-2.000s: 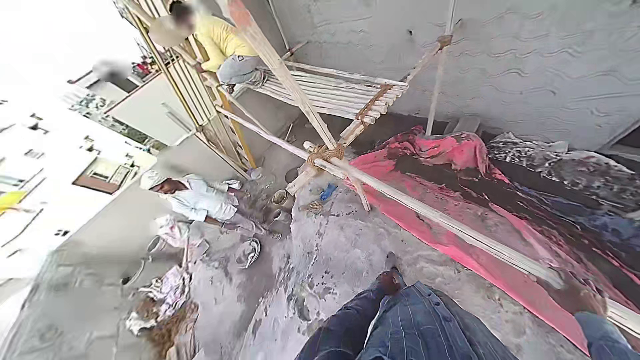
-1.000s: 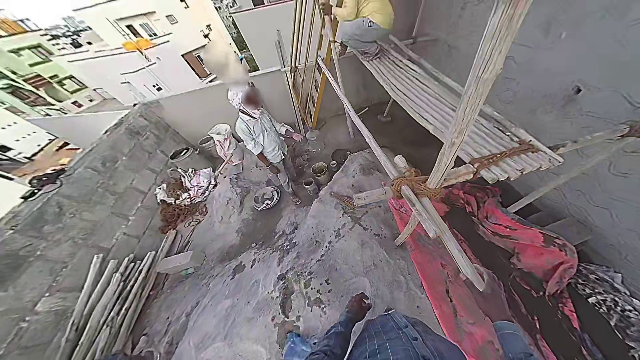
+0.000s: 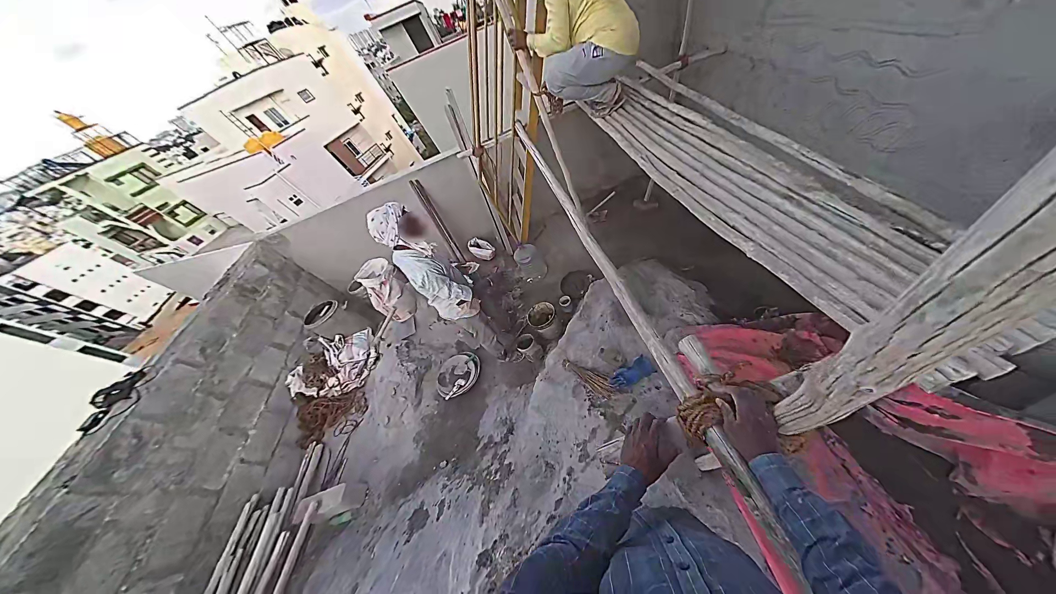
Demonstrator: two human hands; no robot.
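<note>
My right hand (image 3: pixel 749 422) is closed around the long diagonal wooden pole (image 3: pixel 615 276), right beside the rope lashing (image 3: pixel 700 412) that ties the scaffold poles together. A thick, pale wooden post (image 3: pixel 924 305) rises just right of that hand. Left of the lashing, my left hand (image 3: pixel 650 448) rests on the end part of a short crosswise pole (image 3: pixel 612 445); its fingers are bent, and how firmly they hold cannot be told. Beyond the joint, a platform of pale poles (image 3: pixel 767 198) slopes up to a crouching person in yellow (image 3: pixel 590 49).
A person in a headscarf (image 3: pixel 437 280) stands on the rough floor near a metal basin (image 3: pixel 458 375) and buckets (image 3: pixel 542 318). Loose poles (image 3: pixel 260 540) lie at lower left. A red cloth (image 3: pixel 866 495) spreads at right. A low parapet wall (image 3: pixel 346 206) edges the roof.
My left hand has come up from near my lap to the crosswise pole at the lashing. My right hand is now beside the lashing. The view has turned and come nearer the joint.
</note>
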